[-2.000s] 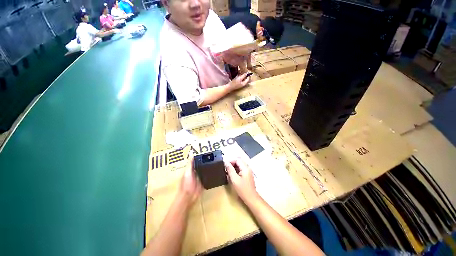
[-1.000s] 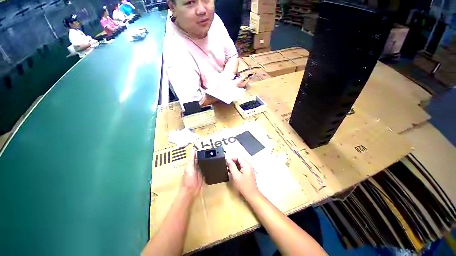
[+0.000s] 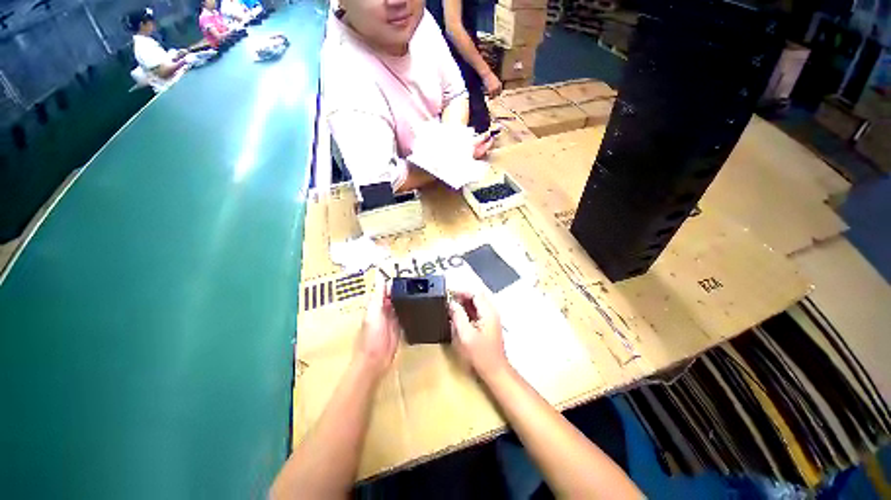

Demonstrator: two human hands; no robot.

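A black box-shaped housing [image 3: 423, 320] is held upright just above or on the cardboard, its end with a socket-like cut-out facing up. My left hand [image 3: 378, 327] grips its left side. My right hand [image 3: 475, 330] is at its right side, with thumb and fingertips close together near the edge; a small dark spot shows between them, too small to name. A flat black panel [image 3: 490, 269] lies on the white printed area beyond my right hand.
Green conveyor belt [image 3: 186, 264] on the left. Pale bin [image 3: 389, 217] with a dark slab, small tray [image 3: 495, 196] of black pieces, crumpled white piece [image 3: 358, 254]. Tall black stack [image 3: 664, 146] at right. Person in pink [image 3: 391, 93] opposite holds white paper [image 3: 450, 156]. Cartons [image 3: 762, 391] lower right.
The housing and both hands stay nearly in place. The person opposite has lowered the white paper towards the bench. Another person's arm now shows behind.
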